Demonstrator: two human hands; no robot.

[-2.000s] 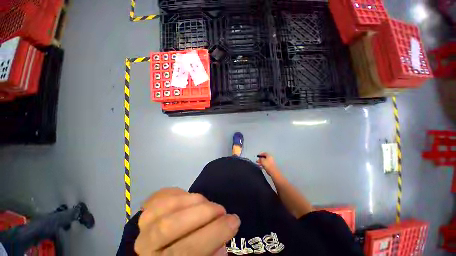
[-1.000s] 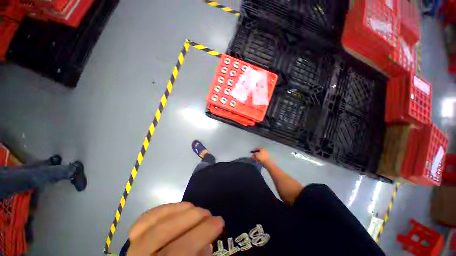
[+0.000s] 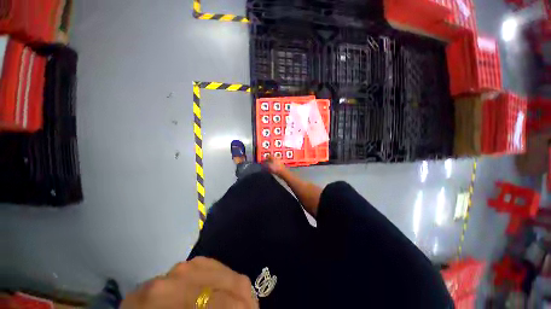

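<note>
A short stack of red parts trays [image 3: 322, 111] stands on the near left corner of black plastic pallets [image 3: 393, 102]. Small ring-like silver parts sit in its left holes, and white-pink printed sheets [image 3: 306, 124] lie across its top. My right hand [image 3: 275, 165] is at the stack's near edge, small and blurred; whether it touches the tray or holds anything cannot be told. My left hand [image 3: 196, 286] is large and blurred at the bottom edge, close to the camera, fingers curled, with a gold ring. Its palm is hidden.
More red trays [image 3: 504, 124] and a brown carton [image 3: 469, 124] stand at the right. Red trays [image 3: 21, 84] and a black pallet [image 3: 48, 163] are at the left. Yellow-black floor tape [image 3: 198, 145] runs beside me. Another person's shoe [image 3: 113, 289] shows at lower left. A red stool [image 3: 513, 202] is far right.
The view has swung and the tray stack is now closer to my body. My right hand has come up to its near edge; the small dark thing seen in it earlier no longer shows.
</note>
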